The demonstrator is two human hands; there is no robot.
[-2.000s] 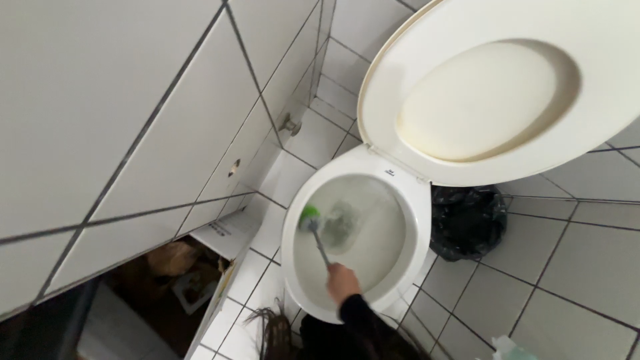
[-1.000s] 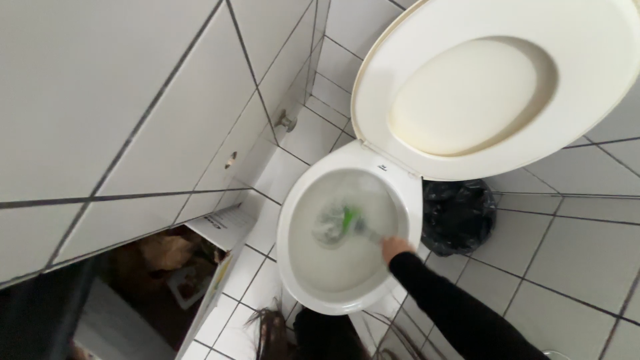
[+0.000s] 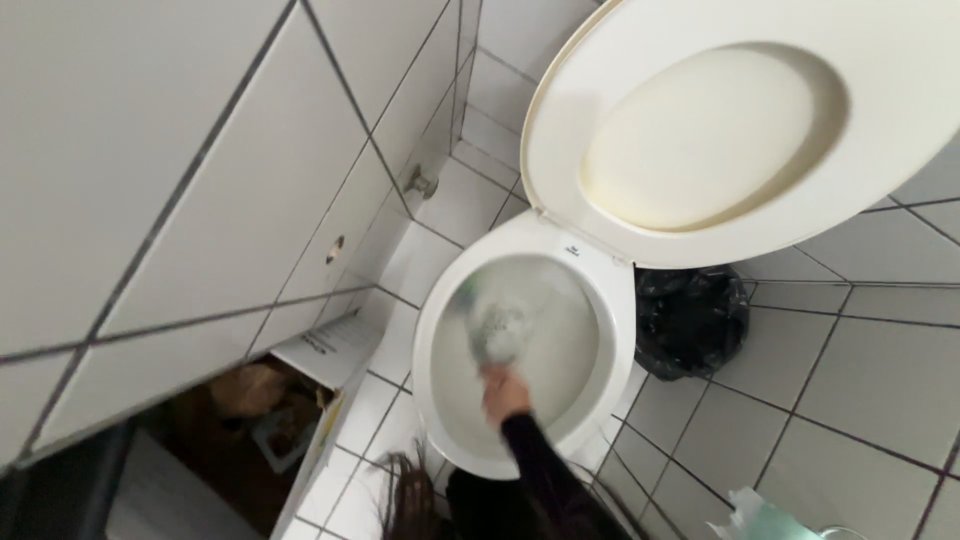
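A black-sleeved arm reaches in from the bottom, and my right hand (image 3: 507,394) is closed around the grey handle of a toilet brush (image 3: 478,341). The brush's green head, blurred by motion, is against or close to the upper left inner wall of the white toilet bowl (image 3: 422,360). Disturbed water swirls in the middle of the bowl, just above my hand. The off-white toilet seat and lid (image 3: 555,150) stand raised behind the bowl. My left hand is out of view.
A bin lined with a black bag (image 3: 694,322) stands right of the toilet. White tiled walls flank it, with a metal fitting (image 3: 422,182) on the left. At lower left, an opening holds a cardboard box (image 3: 330,345) and other items. Pale green material (image 3: 765,517) shows at lower right.
The brush head was near the middle of the bowl one second ago and is now at its upper left. My right hand has moved left from the bowl's right rim to over the bowl.
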